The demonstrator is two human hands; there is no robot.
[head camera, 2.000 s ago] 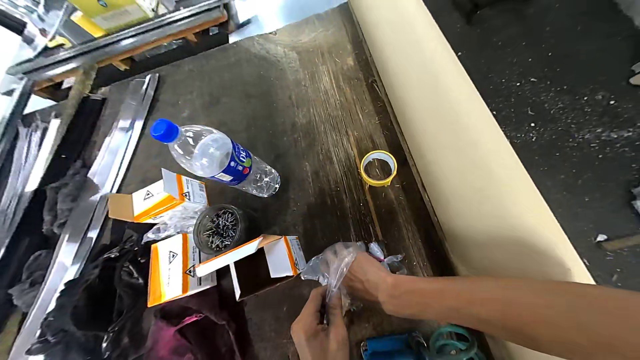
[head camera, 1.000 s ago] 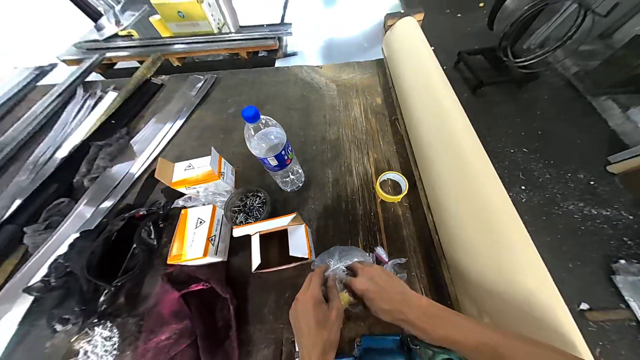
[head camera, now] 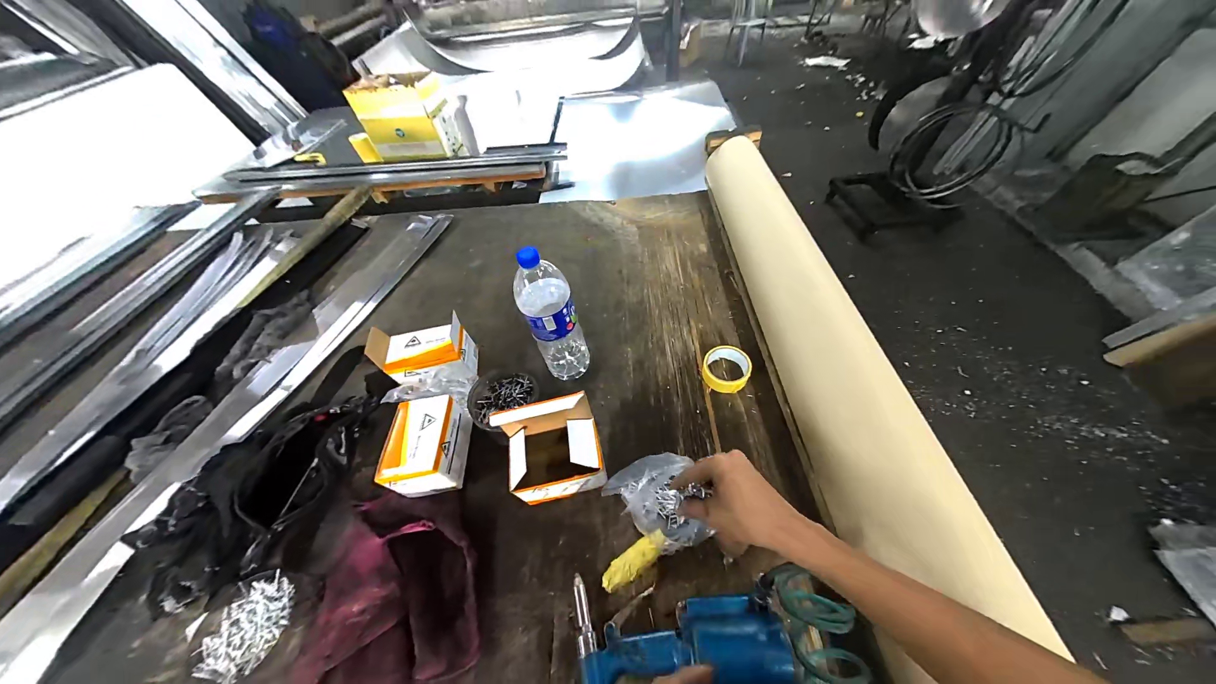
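Note:
My right hand [head camera: 736, 503] has its fingers on small metal fasteners [head camera: 670, 503] in a clear plastic bag [head camera: 646, 480] on the worn wooden tabletop. My left hand [head camera: 679, 675] shows only in part at the bottom edge, against a blue power tool [head camera: 703, 641] with a pointed metal tip; its grip is mostly hidden. A crumpled yellow piece [head camera: 632, 562] lies beside the bag. Left of the bag stands an open white and orange carton [head camera: 556, 451]. Behind that carton is a round bowl of dark fasteners [head camera: 505, 394].
Two more cartons [head camera: 423, 446], a blue-capped plastic bottle [head camera: 551, 318] and a yellow tape roll [head camera: 727, 369] stand around. Maroon cloth [head camera: 399, 589] and a pile of fasteners [head camera: 247, 627] lie left. A long cream roll [head camera: 855, 399] borders the right edge; metal strips [head camera: 361, 294] lie far left.
Both hands were together at the plastic bag; my left hand has moved down to the blue tool. The bag now shows fasteners at its opening. The view has tilted up.

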